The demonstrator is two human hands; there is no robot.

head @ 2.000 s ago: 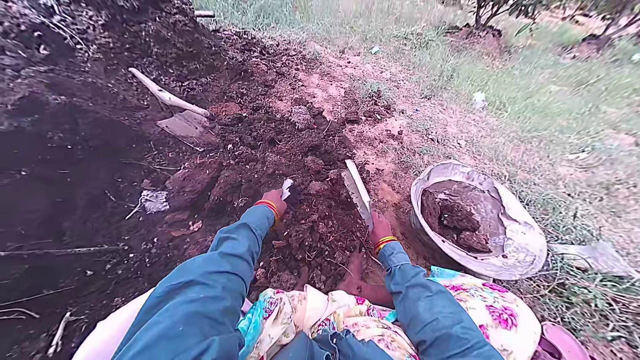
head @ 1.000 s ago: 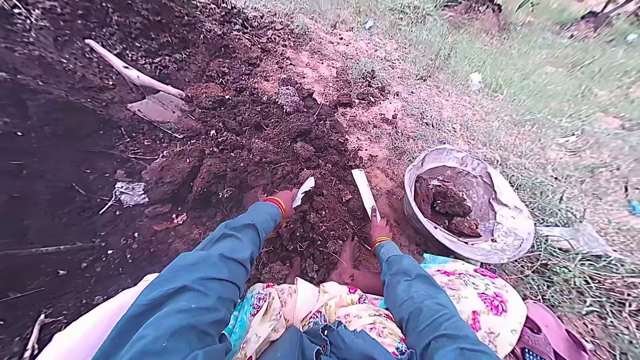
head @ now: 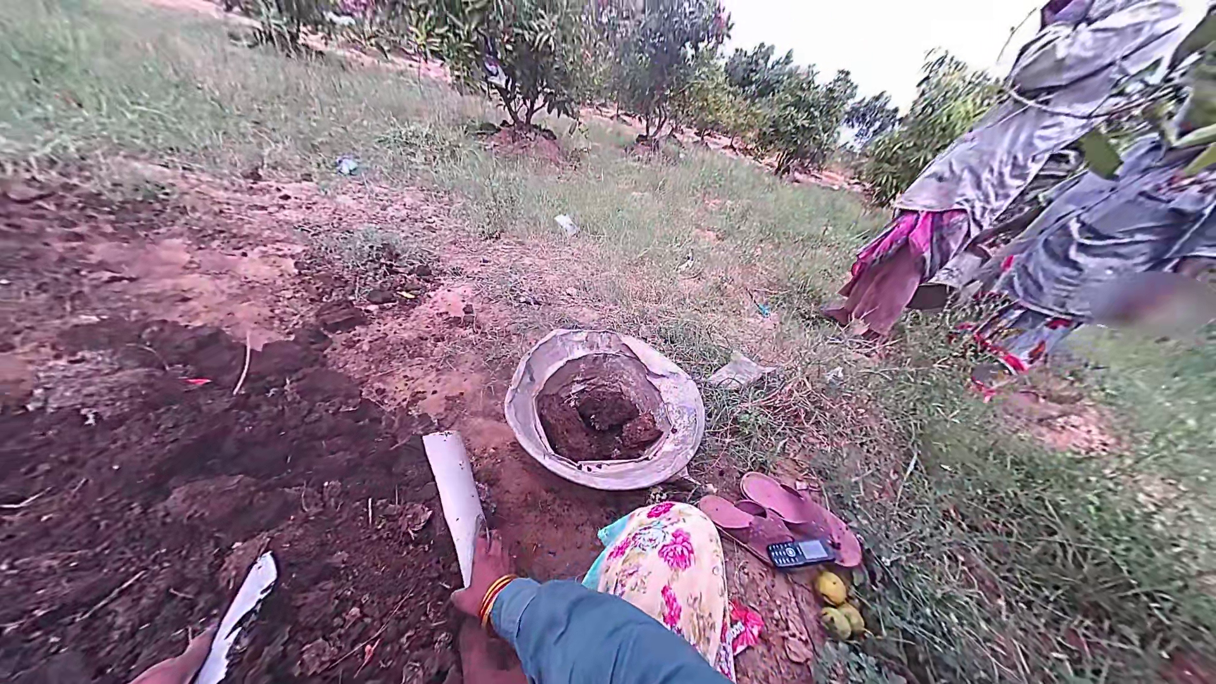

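Observation:
My right hand [head: 486,572] is closed on the near end of a pale, flat, curved piece [head: 456,489], its material unclear, which reaches over the edge of dark lumpy soil [head: 313,503]. At the lower left edge my left hand [head: 176,665], partly cut off by the frame, holds a smaller whitish piece [head: 243,608] tilted above the soil. A worn, wide-rimmed basin [head: 682,408] with dark clods [head: 606,407] inside stands on the ground, ahead and to the right of my right hand.
Pink sandals [head: 793,513] with a keypad phone [head: 800,553] on them lie right of my floral-covered knee, beside several yellow-green fruits [head: 840,604]. Grass and small trees [head: 522,66] spread beyond. Two people in loose clothing [head: 1026,142] appear at the upper right.
The view has swung right and up. The sandals show more fully, and people and trees have come into view. Both hands still hold their pale pieces.

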